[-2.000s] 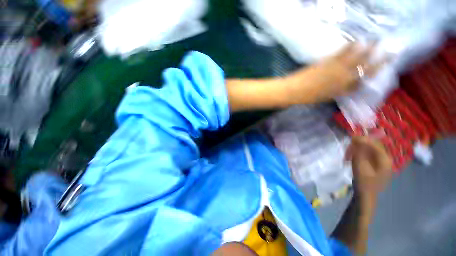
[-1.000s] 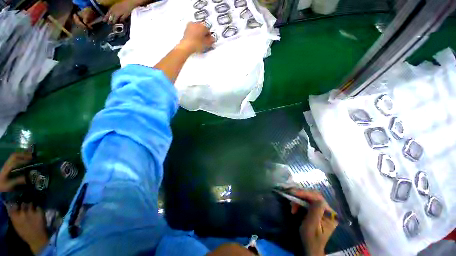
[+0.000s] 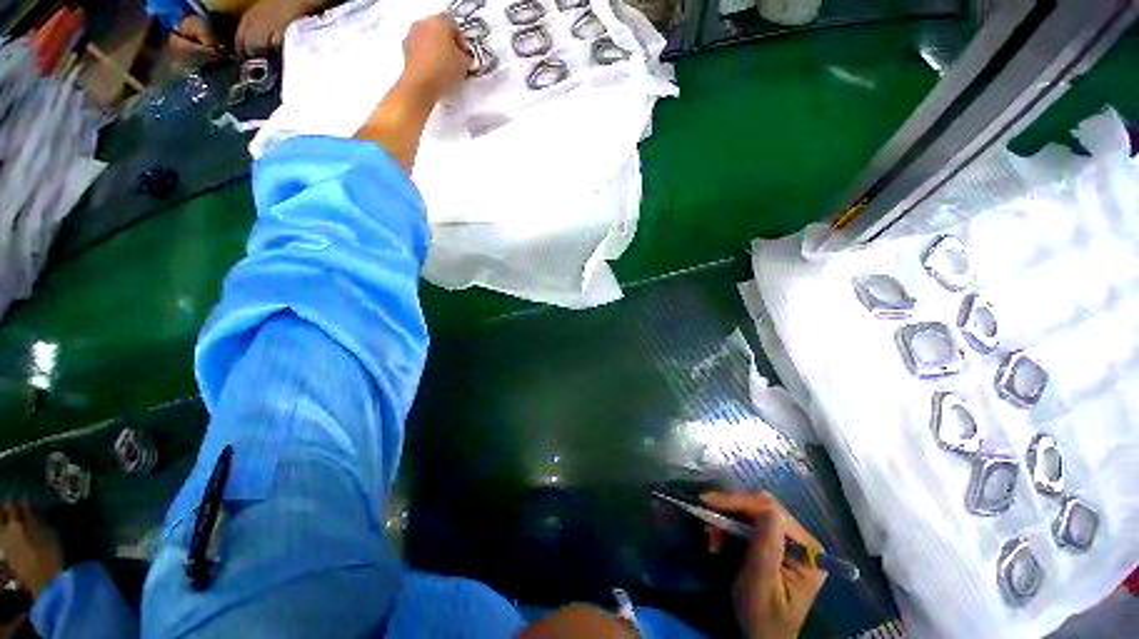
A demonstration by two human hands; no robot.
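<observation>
My left hand [image 3: 437, 56] reaches far forward over a white sheet [image 3: 525, 187], its fingers at silver-grey watch cases [image 3: 481, 58]. Whether it grips one is hidden. More cases stand in rows to its right, such as one ringed case [image 3: 547, 75]. My right hand [image 3: 772, 564], low at the right, holds a slim pointed tool [image 3: 714, 514] like a pen. The tool has a silver shaft and a yellow band near its rear. Its tip points left over the dark worktop, touching no case that I can see.
A second white sheet [image 3: 862, 412] with several cases lies at the right, below a slanted metal post [image 3: 962, 119]. Two neighbours' hands [image 3: 28, 546] [image 3: 269, 19] are at the left and top left. Loose cases [image 3: 135, 449] lie left of my sleeve. Crumpled plastic [image 3: 44, 162] is at the far left.
My left hand has moved a little left and farther forward on the sheet. My right hand still holds the tool, slightly lower. The view has shifted slightly; two seconds ago it faced the red trays.
</observation>
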